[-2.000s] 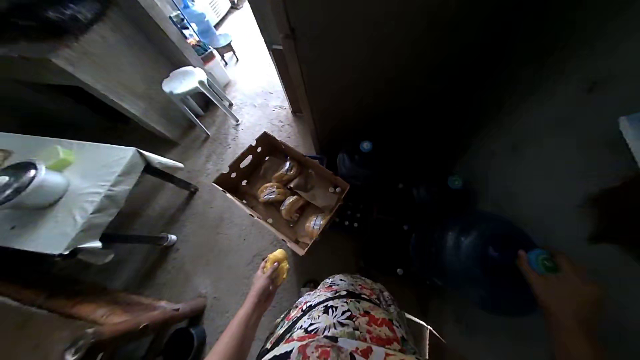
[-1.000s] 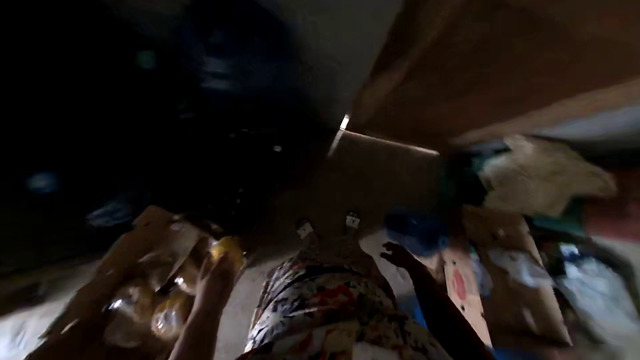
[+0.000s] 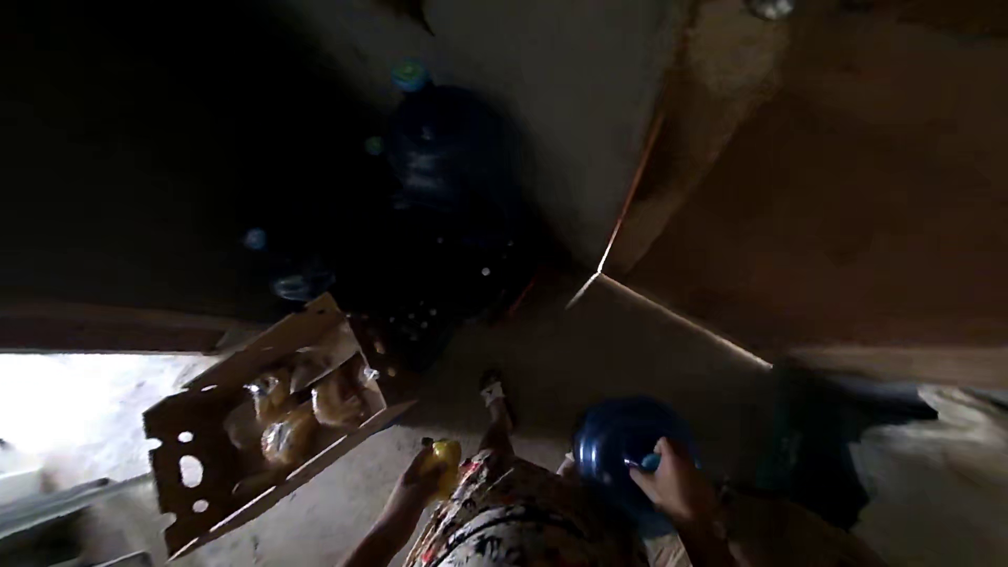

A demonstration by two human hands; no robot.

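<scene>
My left hand is closed around a yellow cloth-like item, low and left of centre. Right of my legs, my right hand grips the capped neck of a large blue water jug. To the left of my left hand is a cardboard box with cut-out holes, holding several clear bags of what look like bread rolls.
Another large blue jug stands in the dark ahead, with more bottle caps near it. Brown panels rise at the right. A pale bag or cloth lies at lower right. A bright doorway is at the left.
The view has turned strongly. My right hand was open beside a blue jug one second ago and now grips it at the neck. The yellow item has stayed in my left hand.
</scene>
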